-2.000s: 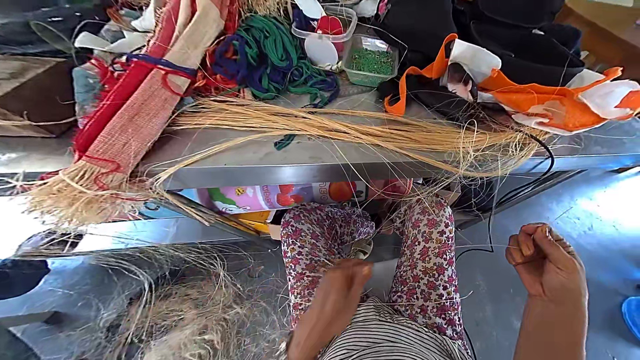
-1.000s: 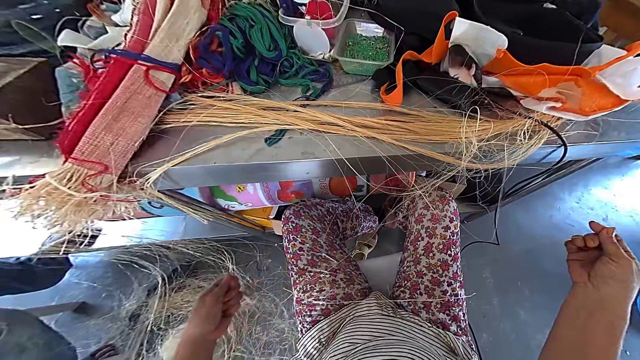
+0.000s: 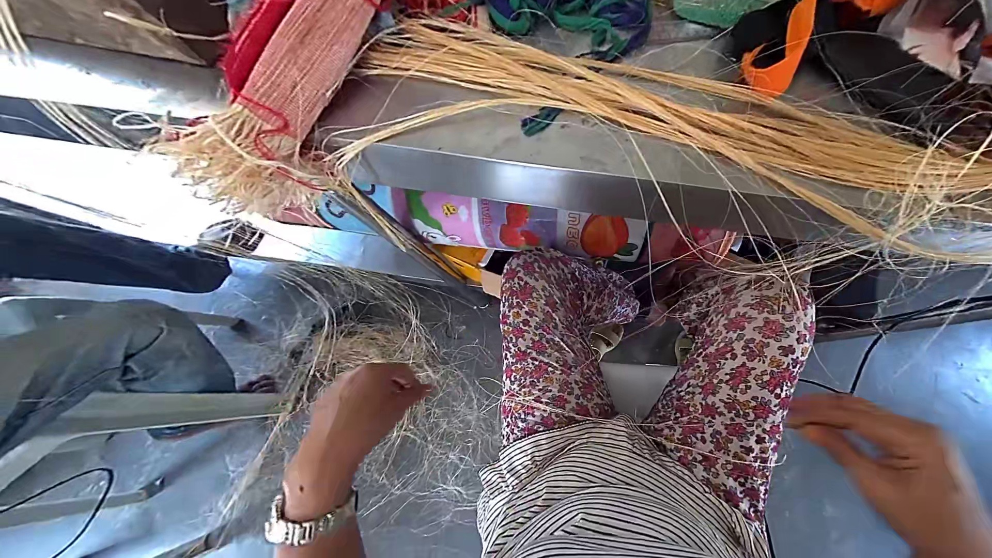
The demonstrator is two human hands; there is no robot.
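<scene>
My left hand (image 3: 364, 415), with a metal-band watch on the wrist, is over the loose fibres on the floor. Its fingertips are pinched together on what looks like a thin pale strand, too fine to be sure. Out to the right of my knee is my right hand (image 3: 876, 442), blurred, thumb and fingers close together; whether a strand is between them cannot be told. A thin fibre crosses my lap between the hands. Along the tabletop lies a long bundle of straw-coloured plant fibres (image 3: 659, 116). Beside its left end, a woven red and pink strip (image 3: 298, 70) with a frayed fringe hangs over the edge.
The metal table edge (image 3: 527, 182) runs above my knees, with printed packages (image 3: 496, 221) below it. A tangled heap of fibres (image 3: 372, 349) is on the floor at left, near a seated person's leg (image 3: 116, 341). A black cable (image 3: 872, 356) hangs at right. Green and blue cords (image 3: 573, 19) lie at the back.
My left hand has moved back toward my lap from farther left, and my right hand has come in closer to my right leg. The view has tilted down and shifted.
</scene>
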